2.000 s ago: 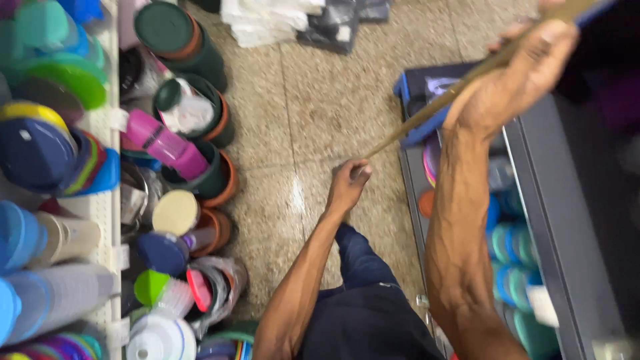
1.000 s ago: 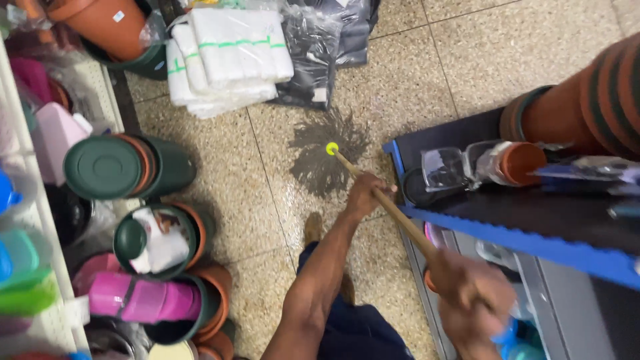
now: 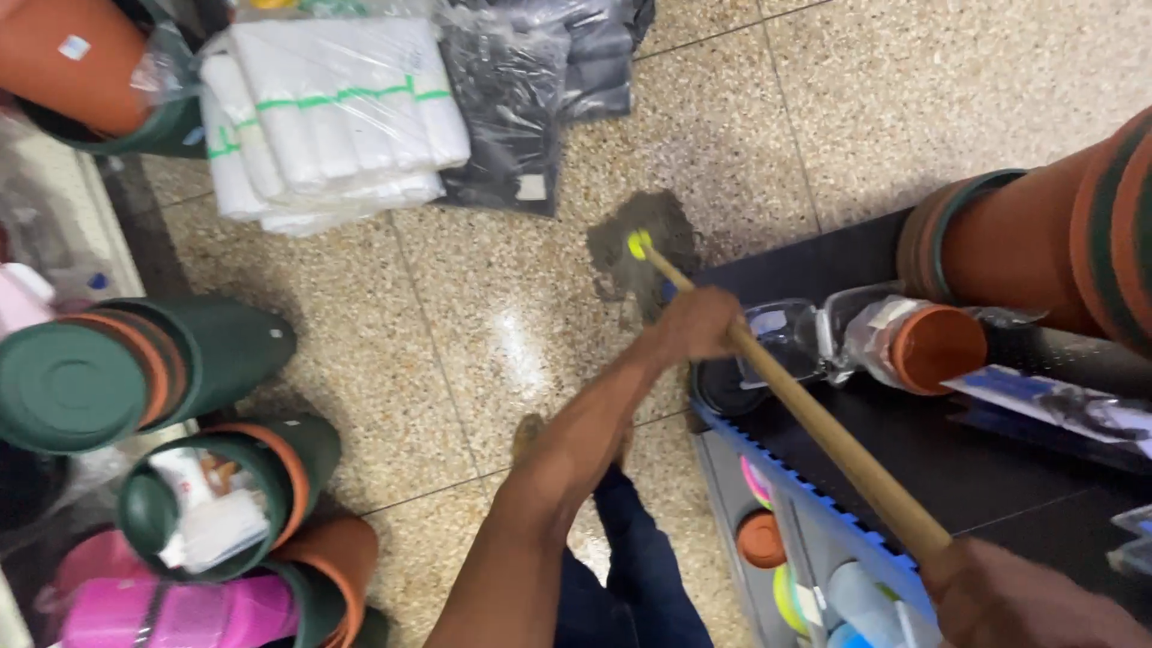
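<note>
My left hand (image 3: 700, 326) is closed around the lower part of a wooden mop handle (image 3: 837, 441), near the corner of the shelf unit. At the lower right my right hand (image 3: 999, 585) grips the upper end of the same handle, blurred. The handle slants down to a yellow-green socket (image 3: 639, 244) in a grey string mop head (image 3: 643, 238), which lies on the speckled tile floor between the packs and the shelf corner.
White plastic-wrapped packs (image 3: 342, 108) and black ones (image 3: 513, 108) lie on the floor ahead. Stacked green and terracotta pots (image 3: 216, 360) line the left side. On the right, a black shelf with a blue edge (image 3: 810, 495) holds terracotta pots (image 3: 1017, 243) and clear containers.
The mop head, spread out one second ago, now looks more bunched and is nearer the shelf corner. Two seconds ago the handle was raised higher and the mop head was not visible. The view has shifted.
</note>
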